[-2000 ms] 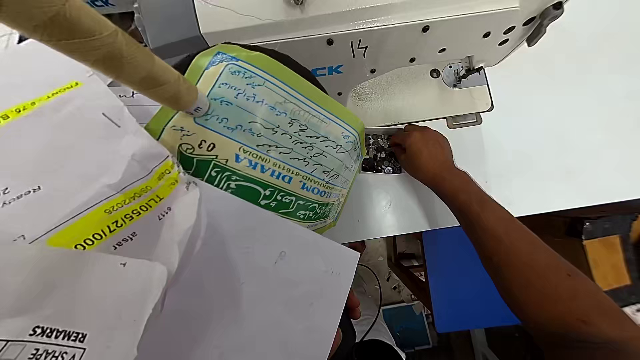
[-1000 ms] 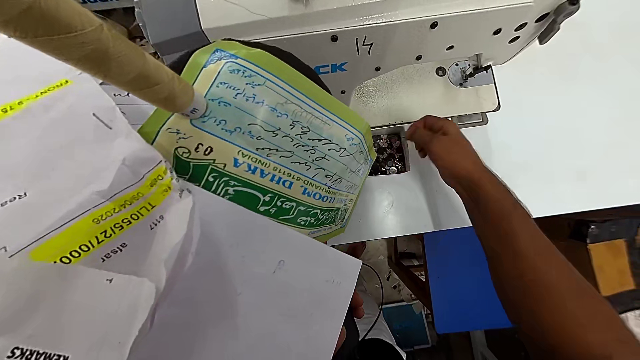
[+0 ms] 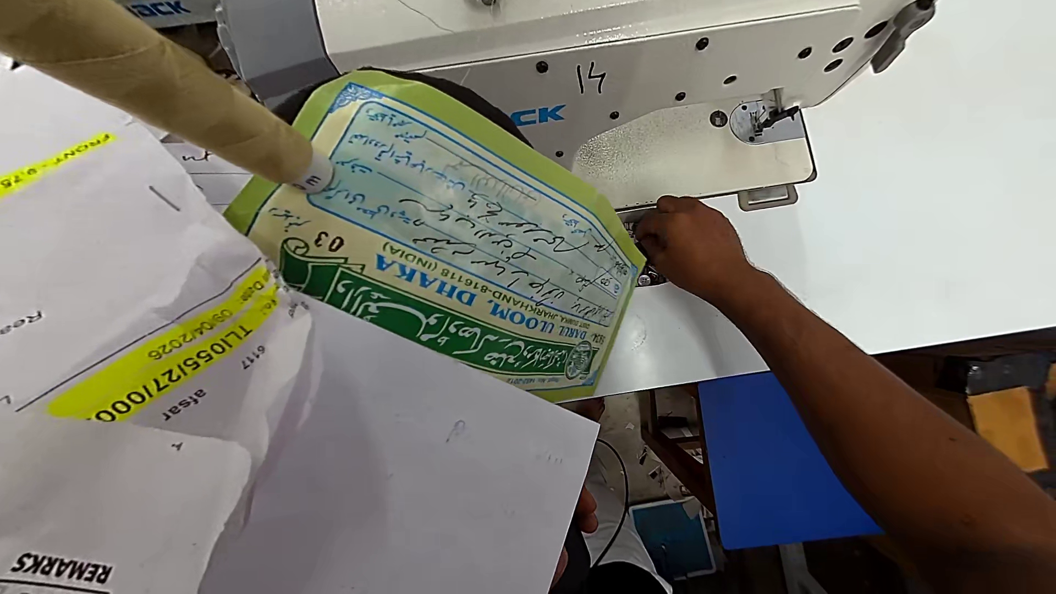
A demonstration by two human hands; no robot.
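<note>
My right hand (image 3: 691, 247) reaches in from the right, with bent fingers over a small recessed compartment (image 3: 652, 279) in the white sewing table. Small dark and shiny pieces show at its edge; my fingertips are hidden, so I cannot tell whether they grip a piece. Low in the middle, a few fingers, apparently of my left hand (image 3: 586, 510), show past the edge of a white paper sheet (image 3: 429, 445). Most of that hand is hidden, and what it holds cannot be told.
A white Jack sewing machine (image 3: 652, 74) stands across the top. A green-bordered printed card (image 3: 462, 239), a brown cardboard tube (image 3: 181, 99) and crumpled papers with yellow highlighting (image 3: 107, 247) cover the left side. A blue panel (image 3: 775, 462) lies below the white tabletop (image 3: 924, 181).
One second ago my right hand was at the compartment's right edge, with the small pieces in view. Now it has moved left over the compartment and hides most of them.
</note>
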